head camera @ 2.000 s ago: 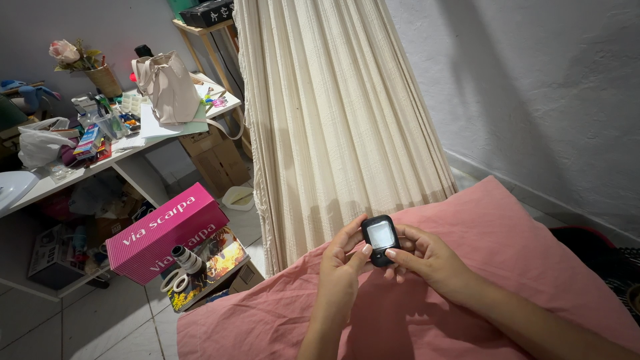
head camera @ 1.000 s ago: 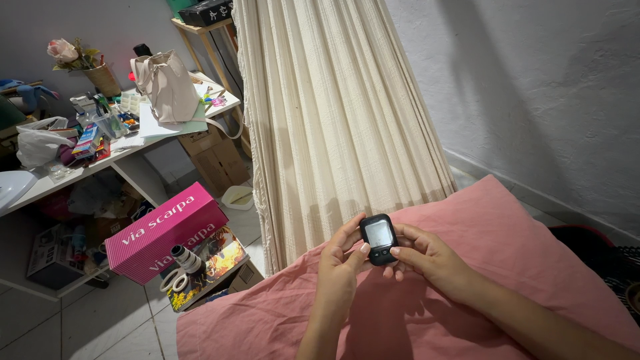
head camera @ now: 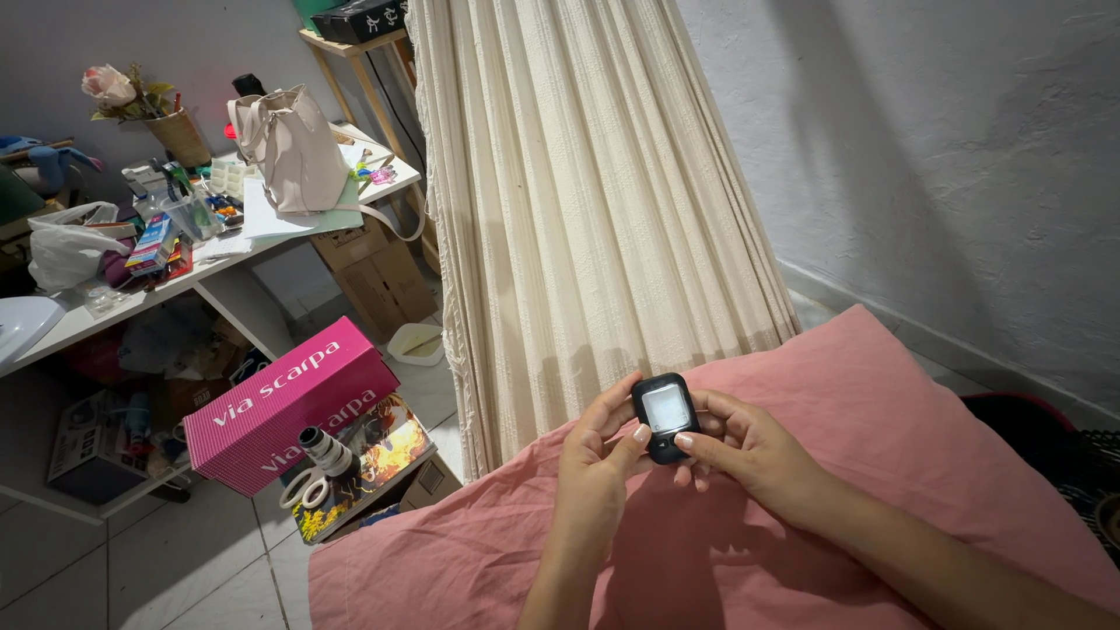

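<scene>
A small black handheld device (head camera: 667, 411) with a lit, pale screen and buttons below it is held between both hands above a pink pillow (head camera: 787, 385). My left hand (head camera: 604, 446) grips its left side, with the thumb at the lower left edge. My right hand (head camera: 744, 442) holds the right side, its thumb on the lower right by the buttons. The backs of the device and several fingertips are hidden. Beyond the pillow, a cream hammock cloth (head camera: 586, 192) stretches away in folds.
To the left, a pink shoe box (head camera: 293, 402), white-handled scissors (head camera: 306, 490) and a dark-topped bottle (head camera: 328, 451) rest on an illustrated box or book (head camera: 394, 455). Farther back, a cluttered white desk (head camera: 219, 262) bears a beige handbag (head camera: 293, 157). A textured wall (head camera: 945, 175) stands at right.
</scene>
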